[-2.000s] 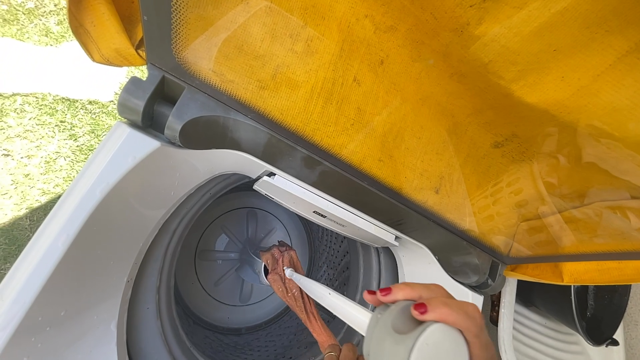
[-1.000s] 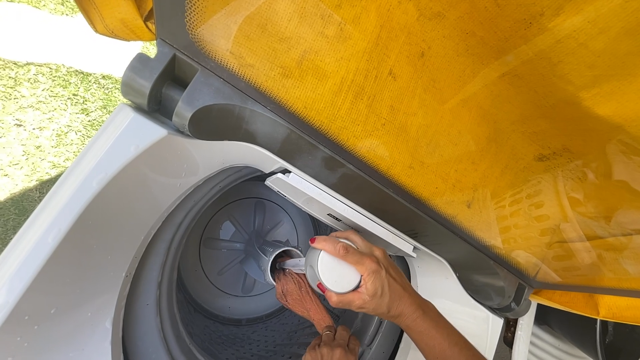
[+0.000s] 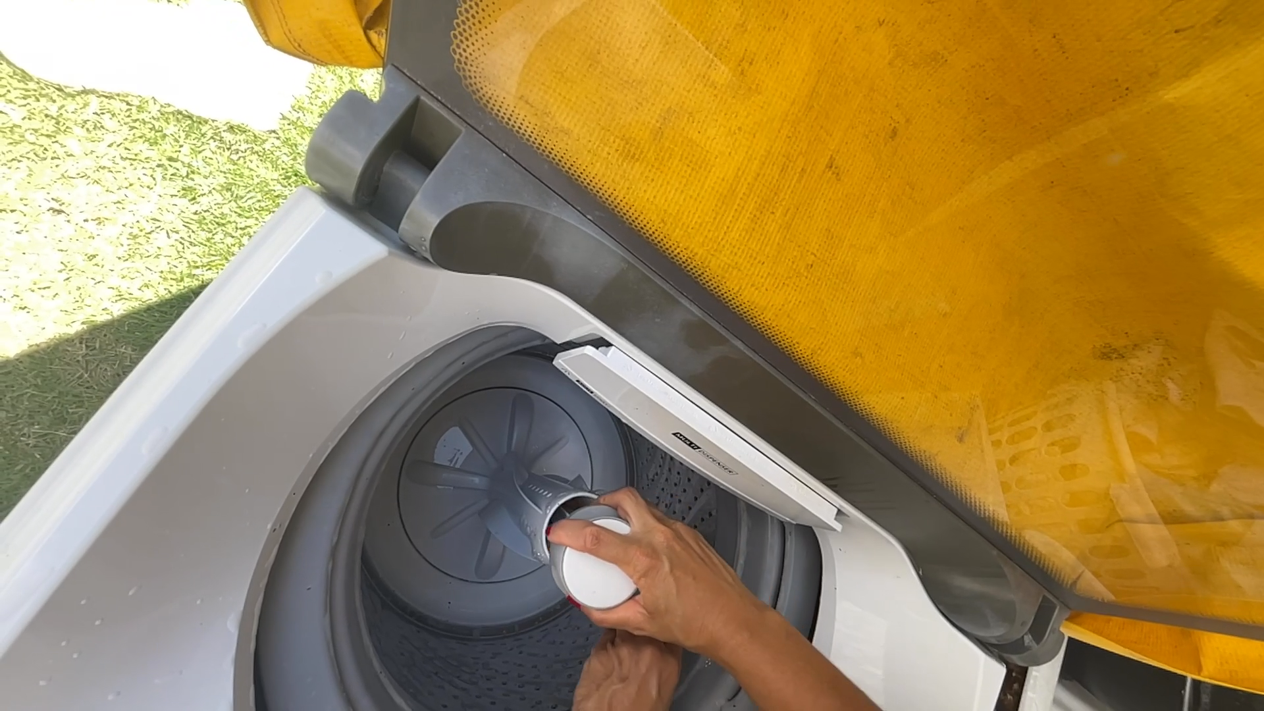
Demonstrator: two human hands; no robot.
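Note:
My right hand [image 3: 671, 568] grips a round grey piece with a white end [image 3: 598, 563], its fingers wrapped round the side. This piece sits against the open mouth of a pale grey tube [image 3: 541, 506], inside the drum of a top-loading washing machine [image 3: 326, 592]. Whether it reaches into the tube is hidden. Below my right hand, my left hand [image 3: 627, 671] is partly out of view, its fingers hidden behind the right wrist. What the left hand holds cannot be seen. The ribbed grey drum bottom [image 3: 509, 469] lies beyond the tube.
The machine's raised lid [image 3: 632, 267] has a clear panel, with a yellow cover [image 3: 839, 197] behind it. A white panel bearing writing [image 3: 691, 434] juts over the drum opening. Grass [image 3: 118, 217] lies at the left. A holed basket shows faintly through or on the lid.
My right hand has moved left over the drum with the round piece, which now meets the tube's mouth. Two seconds ago a long white stem showed from that piece; now it is out of sight.

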